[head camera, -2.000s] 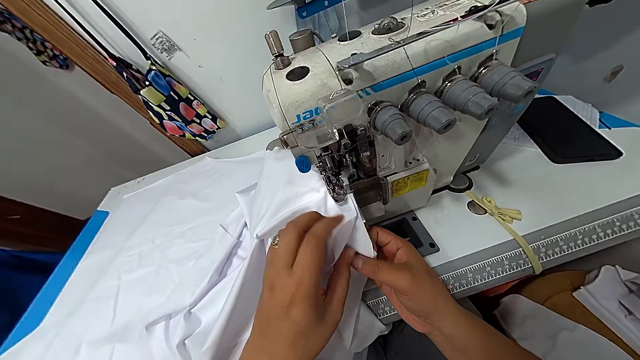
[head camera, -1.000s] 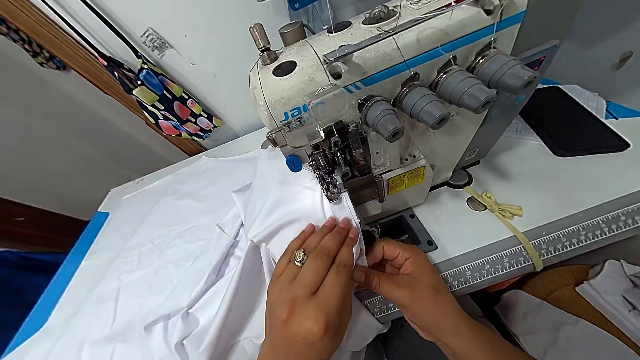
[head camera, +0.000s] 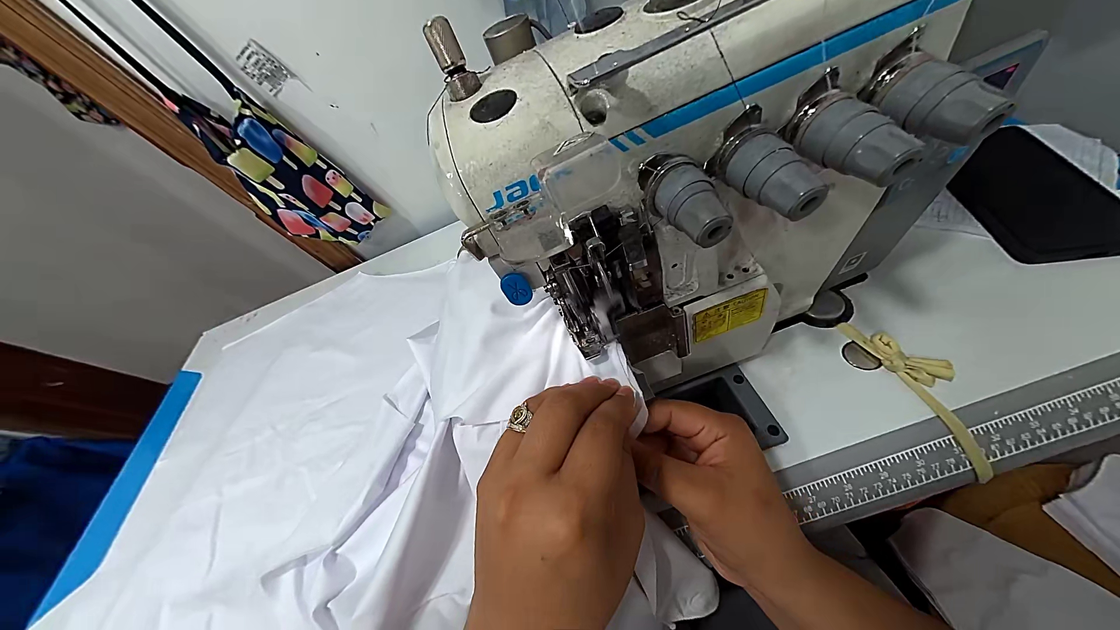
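Observation:
White fabric (head camera: 332, 420) spreads over the left of the table, and its right edge runs under the presser foot (head camera: 593, 339) of a Jack overlock sewing machine (head camera: 516, 131). Just in front of the foot, my left hand (head camera: 560, 499), with a ring on one finger, lies on the fabric, fingers together; its thumb is hidden. My right hand (head camera: 717, 481) pinches the fabric's edge between thumb and fingers, close beside the left fingertips. Below the hands a fold of the fabric hangs over the table's front edge.
Four grey tension dials line the machine's front. A black phone (head camera: 1041, 197) lies at the right on papers. A yellow tie (head camera: 919, 372) is knotted near the ruler tape (head camera: 945, 464) on the table edge. A popsicle-print cloth (head camera: 289, 175) hangs at the left. More fabric (head camera: 989, 569) sits below the table.
My left hand's fingers, bent and pinching two seconds ago, now lie flatter and together on the fabric. The right hand still holds the edge beside them.

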